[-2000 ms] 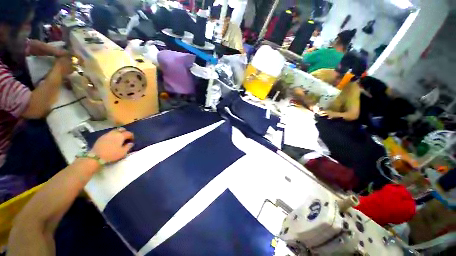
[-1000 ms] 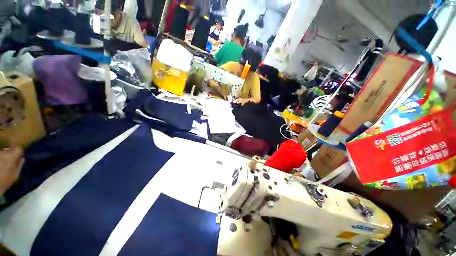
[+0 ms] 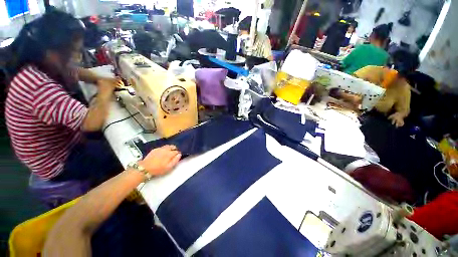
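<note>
Three navy panels lie side by side on the white table, with tapering white gaps between them. My left hand [image 3: 160, 160], with a band on the wrist, lies palm down at the near edge of the far panel [image 3: 213, 134]. Its fingertips are curled and partly hidden, so a grip on the cloth cannot be told. The middle panel [image 3: 221, 188] lies flat. The near panel [image 3: 258, 233] reaches the lit needle area of the cream-white sewing machine [image 3: 364, 228] at the lower right. My right hand is not in view.
A person in a striped top [image 3: 47, 113] works at a cream machine [image 3: 155, 90] on the left. A yellow crate [image 3: 37, 221] is below the table edge. Dark cloth [image 3: 283, 120] and white pieces [image 3: 341, 133] lie beyond. Red cloth [image 3: 439, 213] is at right.
The view swung right, then back left; the printed bag and carton have left the picture. My left hand, cut off at the left edge one second ago, shows fully again. The panels look unmoved.
</note>
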